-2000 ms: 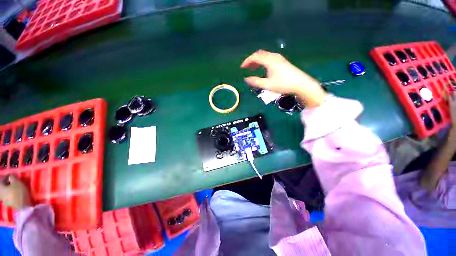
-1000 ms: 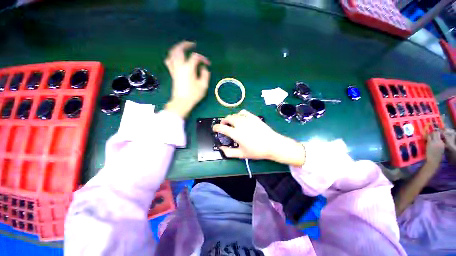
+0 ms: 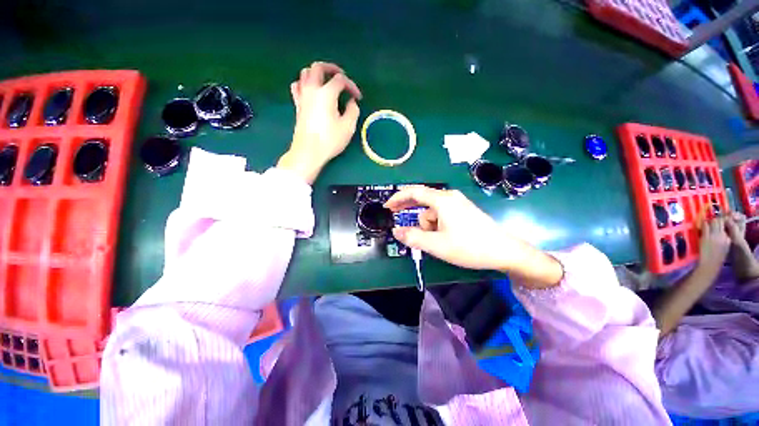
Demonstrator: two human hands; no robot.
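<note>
A round dark display module sits at the socket on the left of the black test fixture. My right hand is over the blue driver board and partly hides it. Its thumb and index finger are apart at the module's right edge, with nothing seen between them. A white cable runs down from the board. My left hand rests on the mat above the fixture, left of the pale-yellow tape roll. Its fingers are curled but apart, and I see nothing in them.
Loose modules lie at left and right, near a white scrap and a blue disc. A white slip is partly under my left sleeve. Red trays stand left and right; another person's hands are at the right tray.
My left hand has come from the left tray to the mat by the tape roll. My right hand came down to the fixture, covered the socket, then drew back rightward, leaving the module visible.
</note>
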